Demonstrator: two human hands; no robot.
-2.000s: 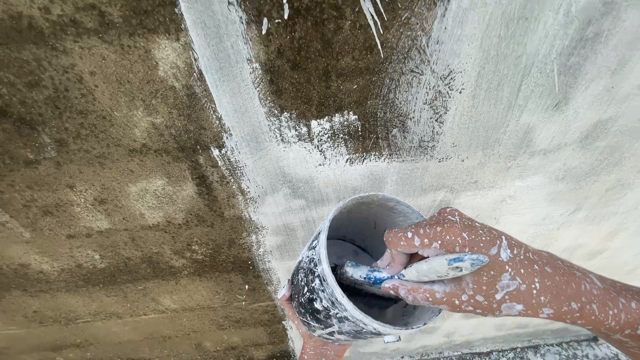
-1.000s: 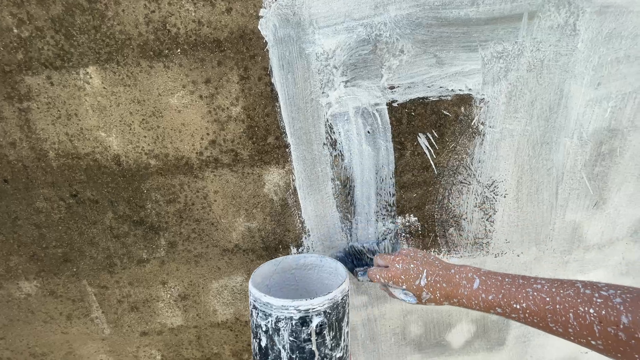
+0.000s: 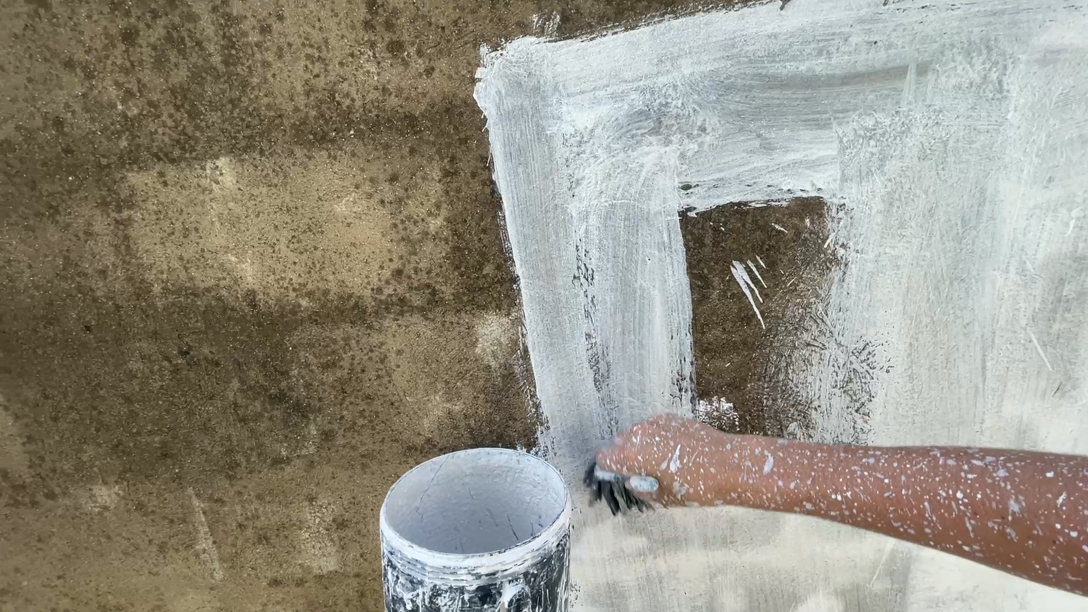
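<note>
My right hand (image 3: 663,463), flecked with white paint, is closed around a paintbrush. The dark bristles of the paintbrush (image 3: 614,491) point downward against the white-painted wall surface (image 3: 629,340), and most of its handle is hidden by my fingers. Left of the brush stands a cylindrical paint bucket (image 3: 476,552), dark outside and smeared with white paint, its open top tilted toward me. The inside wall is coated white; the paint level cannot be seen. My left hand is out of view.
A brown, mottled bare wall (image 3: 255,340) fills the left side. An unpainted brown patch (image 3: 748,323) with a few white streaks lies within the white coat, above my right forearm. More white-coated wall (image 3: 960,280) extends to the right.
Two seconds ago the brush was inside the bucket and my left hand showed at the bucket; now the brush is on the wall. White paint beside the brown patch has widened since one second ago.
</note>
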